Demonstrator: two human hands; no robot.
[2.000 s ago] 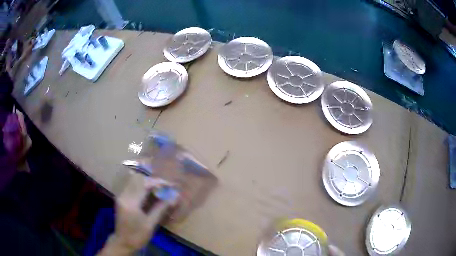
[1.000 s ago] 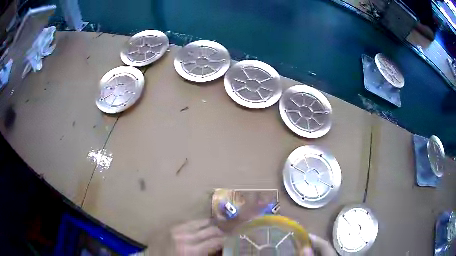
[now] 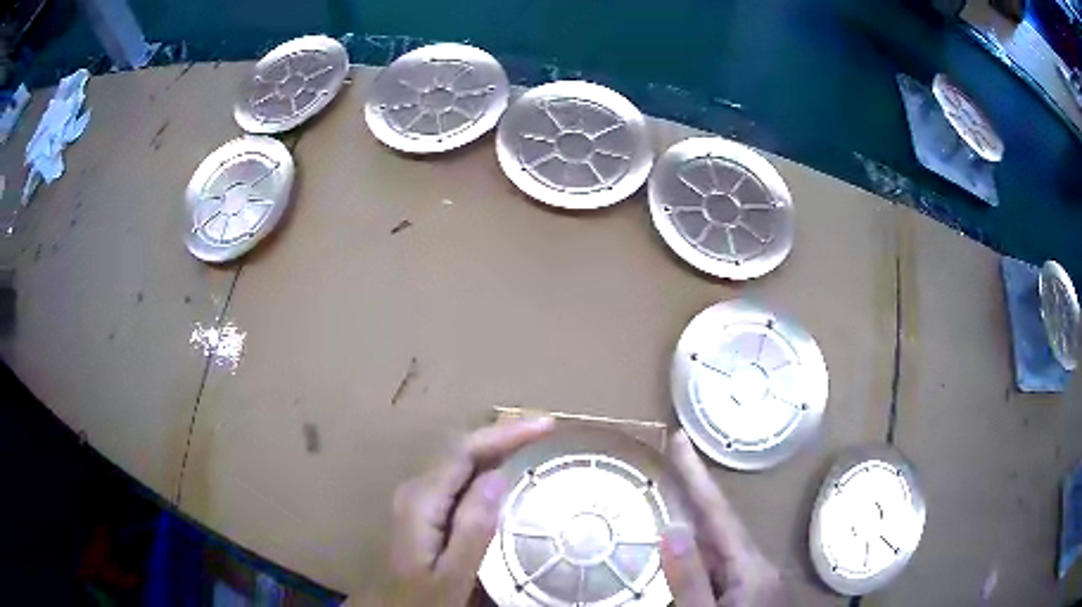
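A ribbed metal disc (image 3: pixel 584 536) lies ribs up at the bottom centre, over a square plate (image 3: pixel 581 419) whose far edge shows behind it. My left hand (image 3: pixel 457 510) grips the disc's left side, with fingers along the far edge. My right hand (image 3: pixel 718 545) grips its right side. The posts between disc and plate are hidden, and the lower part of the disc is cut off by the picture's edge.
Several ribbed discs (image 3: pixel 574 145) lie in an arc on the cardboard-covered bench (image 3: pixel 356 308). Disc-and-plate units (image 3: pixel 949 136) stand on the green belt (image 3: pixel 759 59) and at the right edge. White wrapping (image 3: pixel 57 133) lies far left.
The disc has moved onto the plate and covers the blue posts seen earlier. My left hand has closed on the disc's left side. The yellow rim no longer shows.
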